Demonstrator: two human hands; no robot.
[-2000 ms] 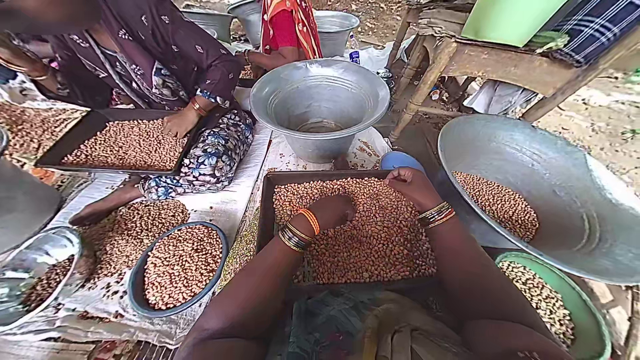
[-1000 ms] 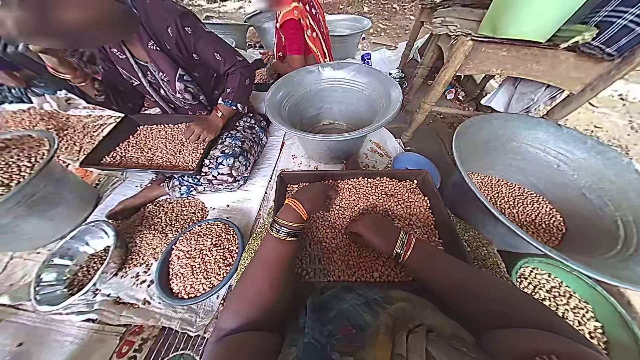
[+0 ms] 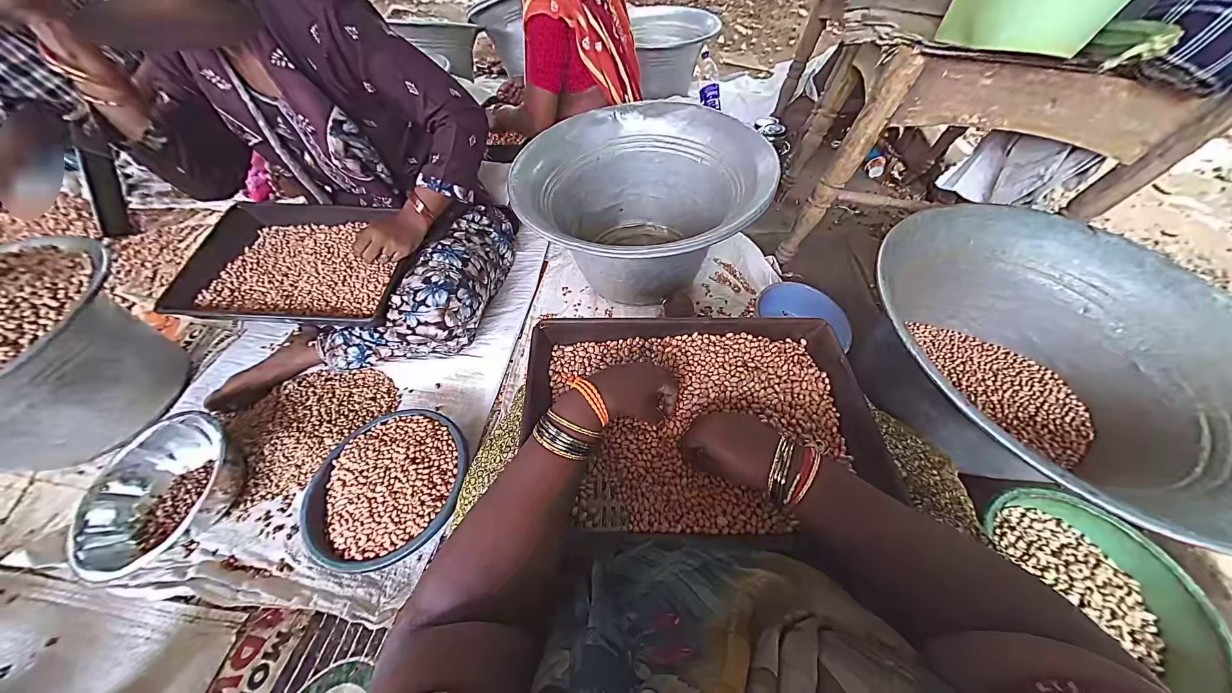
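A dark rectangular tray [image 3: 861,423] full of small reddish-brown nuts or seeds [image 3: 751,371] lies at my lap. My left hand [image 3: 637,393], with orange and metal bangles, rests on the nuts left of the tray's middle, its fingers curled. Close by on the right, my right hand [image 3: 730,447] touches the nuts, fingers bent down into them. Whether either hand holds any nuts is hidden by the curled fingers. Part of a slotted tray bottom shows at the lower left of the tray.
A large metal basin [image 3: 640,207] stands beyond the tray, beside a blue bowl [image 3: 804,306]. A wide metal pan [image 3: 1088,289] and green basin [image 3: 1179,587] are at right. At left are a blue-rimmed bowl [image 3: 460,472], a steel bowl [image 3: 96,520] and a co-worker's tray [image 3: 231,231].
Since one second ago, my left hand has come down from the tray's far left corner toward its middle. Two seconds ago my right hand was at the tray's far right edge.
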